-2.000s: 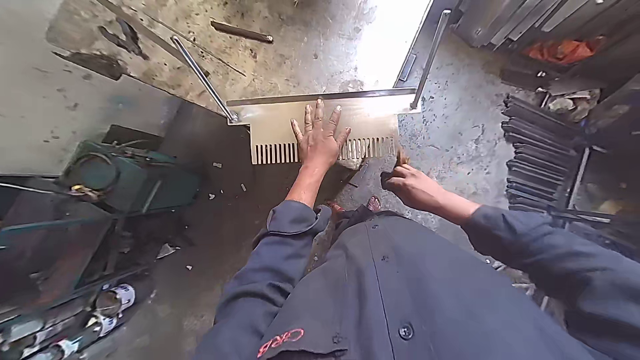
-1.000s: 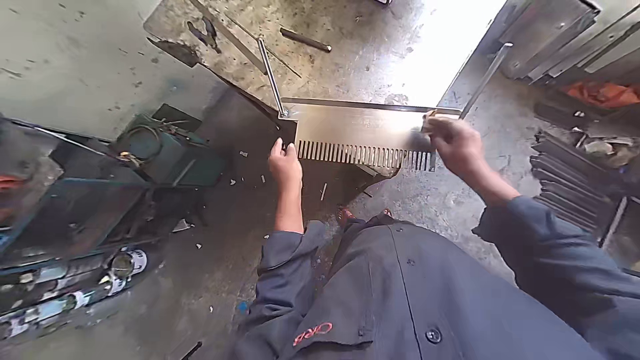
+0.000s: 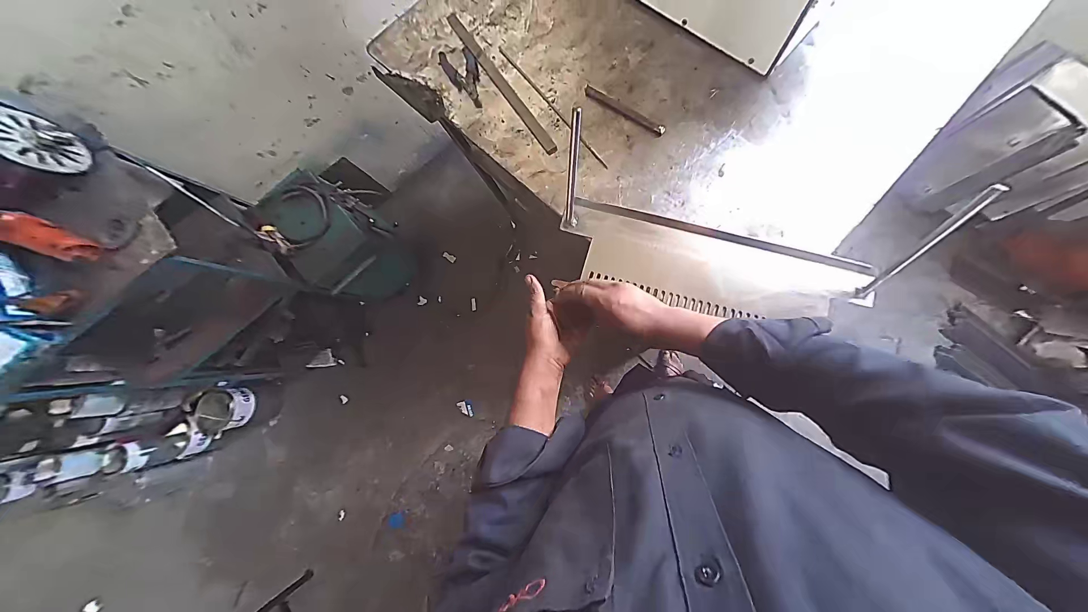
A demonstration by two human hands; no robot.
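Note:
A slotted sheet-metal panel lies along the near edge of the workbench, with an upright metal rod at its left corner and another rod at its right. My left hand is off the panel's left end, thumb raised, and touches my right hand. My right hand reaches across in front of the slots, its fingers bent against the left palm. A small brownish thing shows at the right fingertips, too unclear to name. Whether the left hand grips anything is hidden.
On the bench lie a flat metal bar, a thin rod, a short dark rod and dark pliers. A sheet-metal box stands behind. Green machine and cans are at left; stacked metal strips at right.
My right hand has moved from the panel's right end to its left end and now meets my left hand. The view has shifted left.

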